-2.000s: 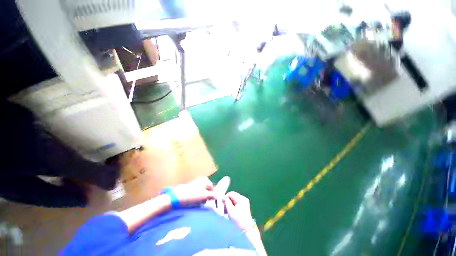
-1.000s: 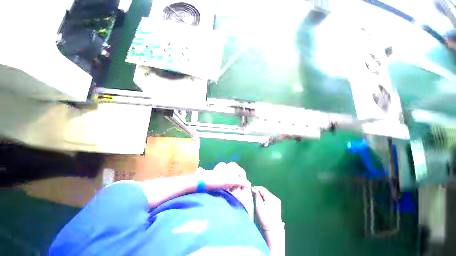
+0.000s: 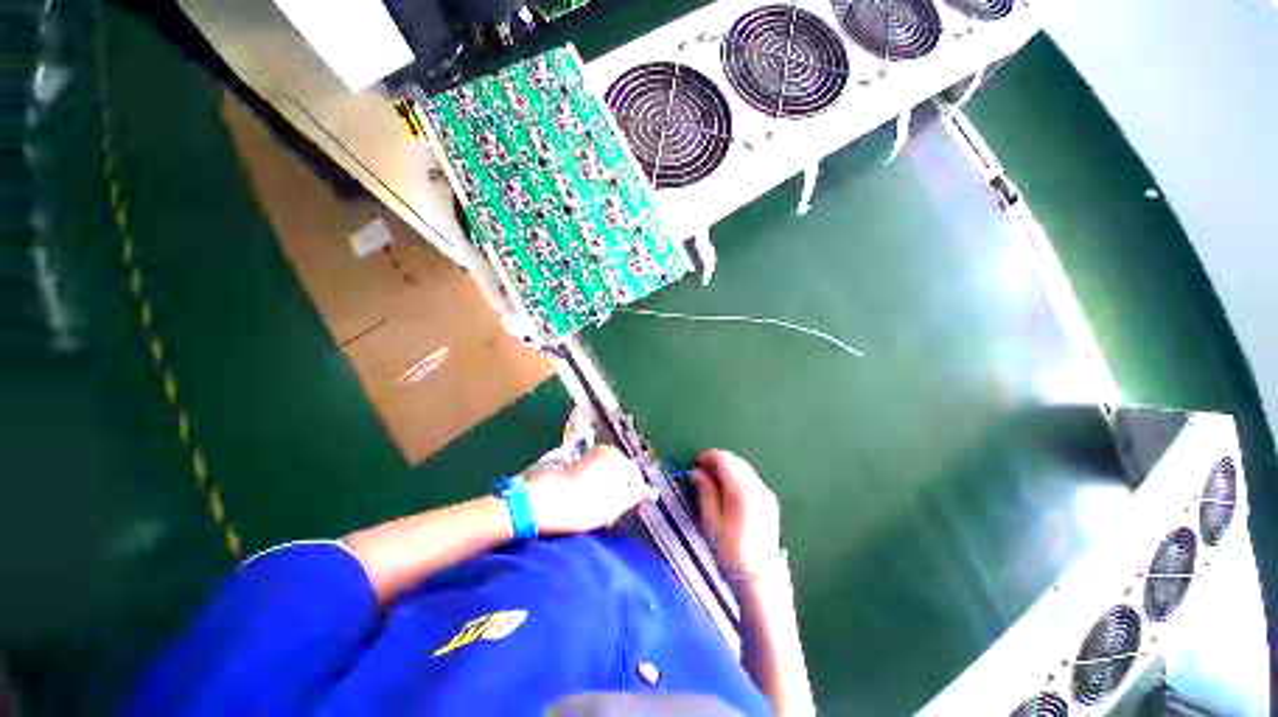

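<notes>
My left hand [image 3: 589,490], with a bright blue band [image 3: 517,507] on its wrist, is in front of my body with its fingers curled. A small whitish patch shows beyond it, too blurred to name. My right hand [image 3: 739,511] is close beside it, fingertips pinched at a thin, small blue thing [image 3: 684,474] between the hands. Both hands are over the near end of the conveyor rail [image 3: 600,385]. A green soldered panel [image 3: 554,189] with many silvery dots lies farther along the rail, away from the hands.
A white cooling fan unit [image 3: 712,210] with round black grilles is beside the panel. Another fan unit [image 3: 1023,672] is at lower right. A pale machine edge [image 3: 358,154] is at upper left, with flattened cardboard [image 3: 407,322] on the green floor. A thin white cord [image 3: 764,321] extends right from the panel.
The view has swung from the floor and workbenches to the rail, panel and fans, now nearer and sharper. My hands remain close together in front of my body.
</notes>
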